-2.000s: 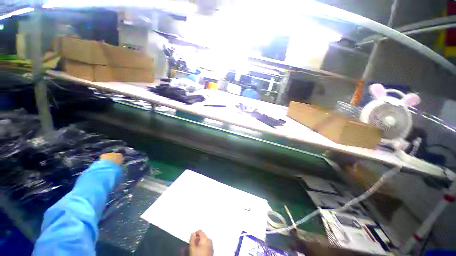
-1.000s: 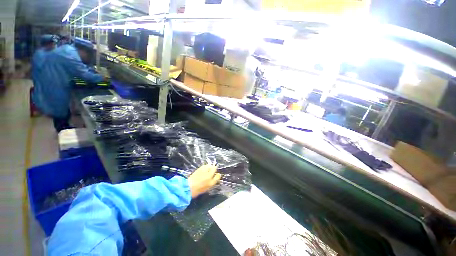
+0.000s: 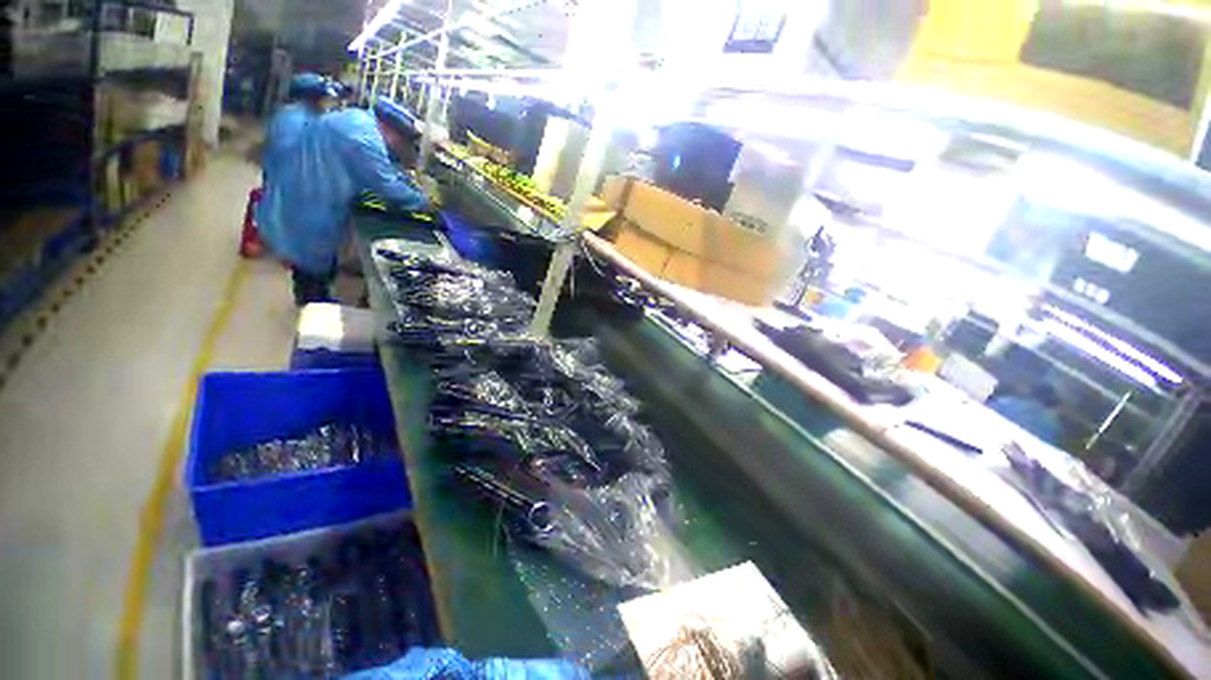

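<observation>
Clear-bagged black plastic assemblies point(image 3: 545, 412) lie in a long pile on the green bench. The nearest bag point(image 3: 604, 525) is loose, shiny and crinkled at the pile's front end. Bubble wrap point(image 3: 565, 604) lies beneath that end. The white sheet point(image 3: 724, 598) is at the bottom edge, with brown, streaked shapes over its lower part that I cannot make out. Only my blue left sleeve point(image 3: 458, 664) shows at the bottom edge; my left hand is not visible. I cannot make out my right hand.
Blue bin point(image 3: 299, 511) with bagged parts and a pale-rimmed crate point(image 3: 193, 598) with dark parts stand left of the bench. Two people in blue smocks point(image 3: 306, 186) are farther along. The raised shelf point(image 3: 956, 492) on the right holds a cardboard box point(image 3: 691, 246) and black parts point(image 3: 823, 359).
The view has swung left, bringing the aisle, bins and people into sight. The fan has left the picture. My left hand, earlier on the bagged pile, is out of view.
</observation>
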